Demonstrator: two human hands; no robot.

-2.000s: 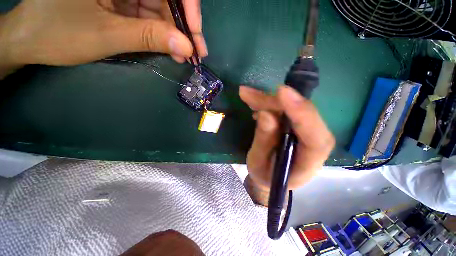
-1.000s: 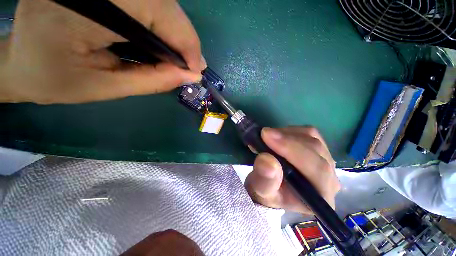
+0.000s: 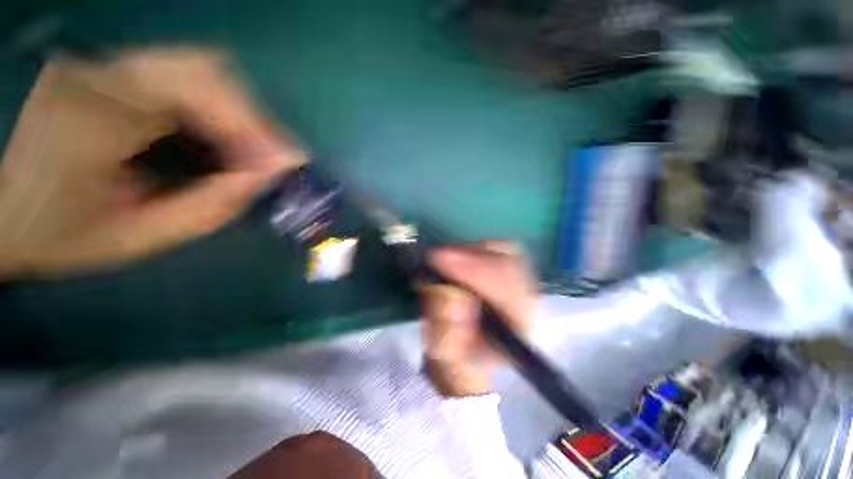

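The whole view is motion-blurred. My left hand (image 3: pixel 178 168) pinches at the upper left edge of the dark device housing (image 3: pixel 307 208). A dark part of the tweezers (image 3: pixel 176 157) seems to show inside its grip; their tips cannot be made out. My right hand (image 3: pixel 477 313) holds the black soldering iron (image 3: pixel 533 360) like a pen, its shaft pointing up and left towards the housing. The tip is too blurred to tell if it touches. The silver-white battery (image 3: pixel 334 259) with yellow edges lies just below the housing.
A blue box (image 3: pixel 582 210) with pale filling stands on the green mat (image 3: pixel 440 140) at right, beside dark equipment (image 3: pixel 715 178). The blurred fan (image 3: pixel 561 37) is at top. Another person's white sleeve (image 3: pixel 795 262) is at right. Red and blue items (image 3: pixel 591 447) are at lower right.
The view has shifted and blurred, moving the housing and battery left in the picture. My right hand has brought the iron down from upright to slanting towards the housing, and its tip now appears farther off.
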